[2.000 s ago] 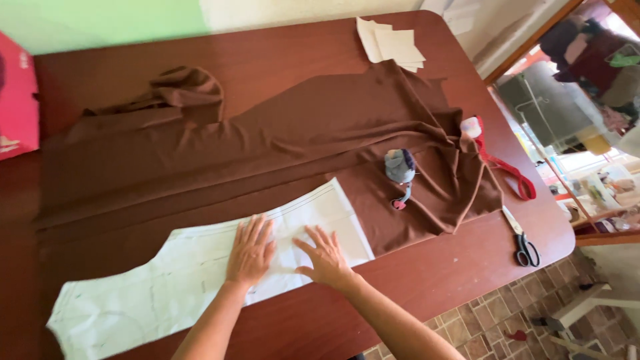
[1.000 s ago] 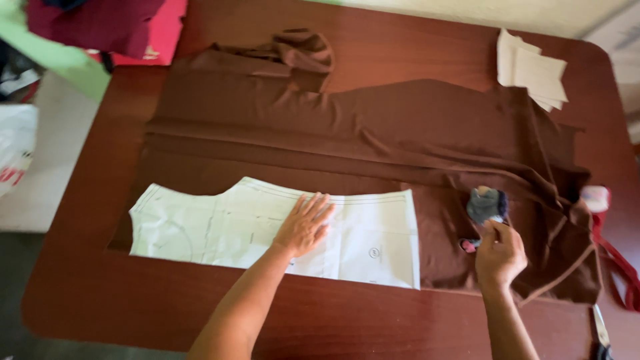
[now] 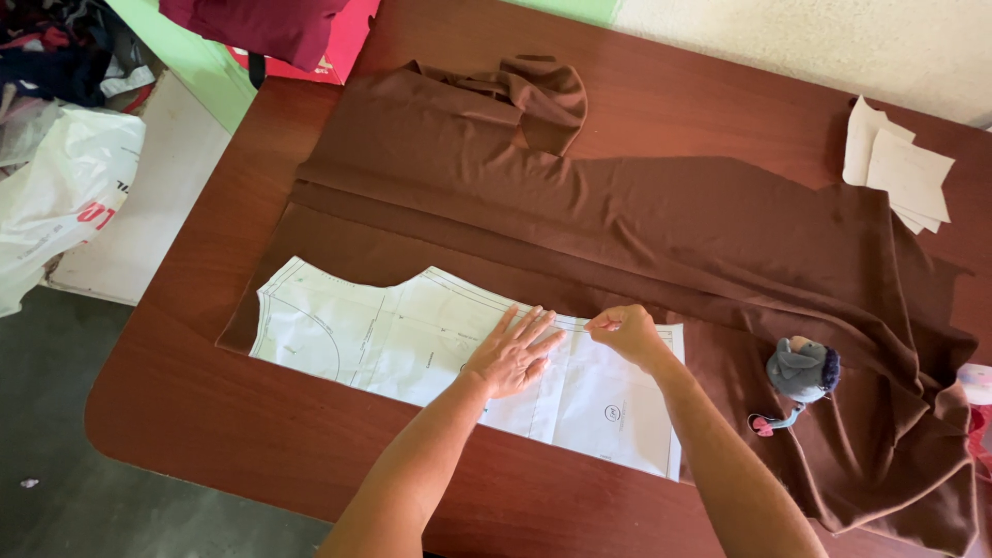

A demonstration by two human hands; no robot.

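A white paper sewing pattern piece (image 3: 403,333) lies on brown fabric (image 3: 643,225), along the fabric's near edge. My left hand (image 3: 518,353) rests flat on the middle of the paper, fingers spread. At the paper's upper edge, just right of it, is my right hand (image 3: 629,333), its thumb and fingertips pinched together; whether something small, such as a pin, is between them cannot be made out. A grey-blue stuffed pincushion (image 3: 798,368) with a small pink-tipped tail sits on the fabric, to the right of the paper.
Cream fabric or paper pieces (image 3: 907,170) lie at the back right of the wooden table (image 3: 271,442). A red tape or strap (image 3: 978,442) shows at the right edge. Maroon cloth (image 3: 263,27) rests on a red box at the back left, near a white plastic bag (image 3: 70,194).
My right hand has moved from the pincushion to the paper's upper edge. Two seconds ago it lay flat on the paper. My left hand stays on the paper. The view has shifted.
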